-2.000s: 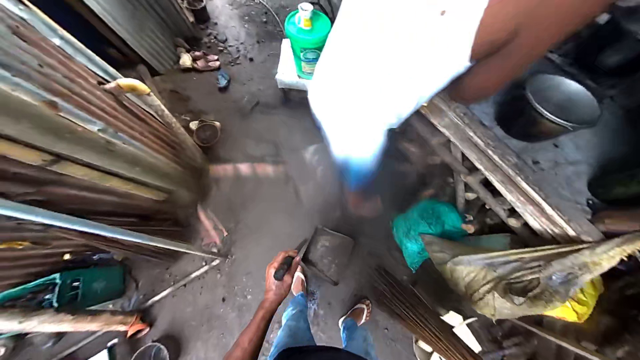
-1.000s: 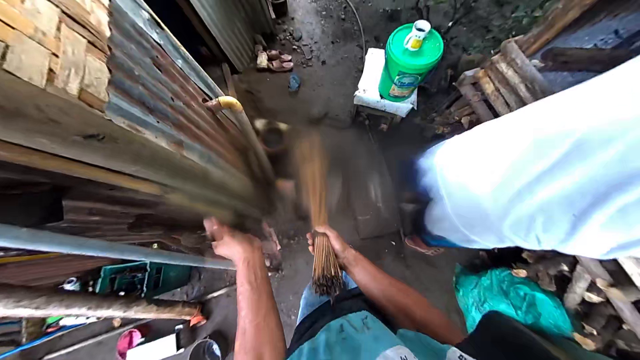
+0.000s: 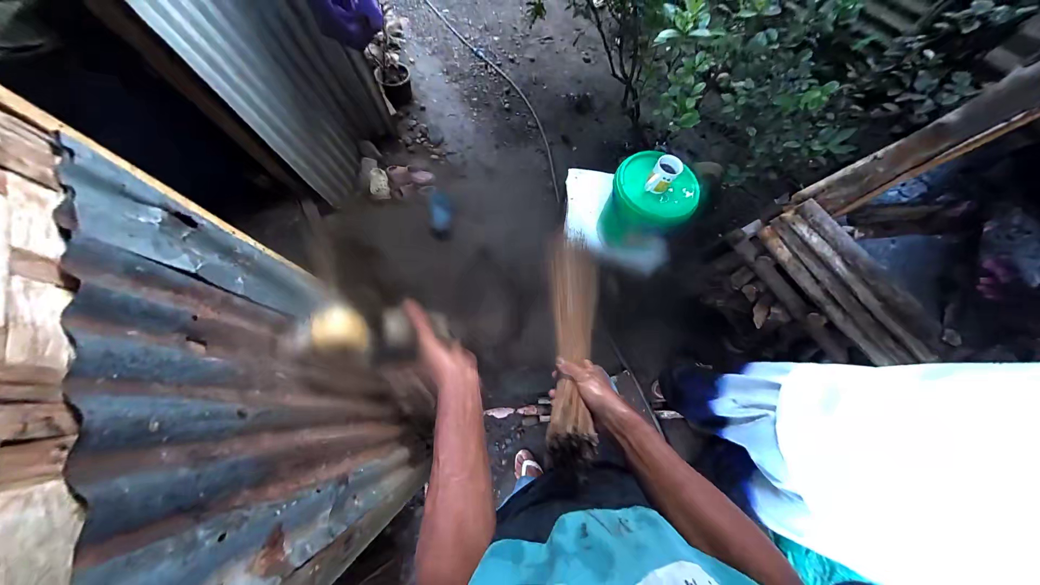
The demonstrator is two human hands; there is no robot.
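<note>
My right hand [image 3: 587, 386] is closed around a stick broom [image 3: 574, 325], a tied bundle of thin brown sticks, near its butt end. The broom's far end is blurred and points away from me, toward a white slab [image 3: 587, 203] under a green lidded bucket [image 3: 650, 195]. A white cup [image 3: 665, 173] stands on the lid. My left hand [image 3: 443, 349] is partly blurred beside a corrugated metal wall, its fingers pointing forward; whether it holds anything cannot be told. A blurred yellowish thing [image 3: 340, 328] lies just left of it.
The rusty corrugated metal wall [image 3: 219, 390] runs along my left. On the right are stacked wood pieces [image 3: 845, 284] and a person in a white garment [image 3: 894, 463], close beside me. Shoes [image 3: 402, 180], a potted plant [image 3: 395, 81] and a hose [image 3: 520, 93] lie farther ahead, near leafy shrubs [image 3: 731, 73].
Two seconds ago one hand held a dark dustpan-like thing; one second ago my right hand held the stick broom, as now. The view has shifted forward and left.
</note>
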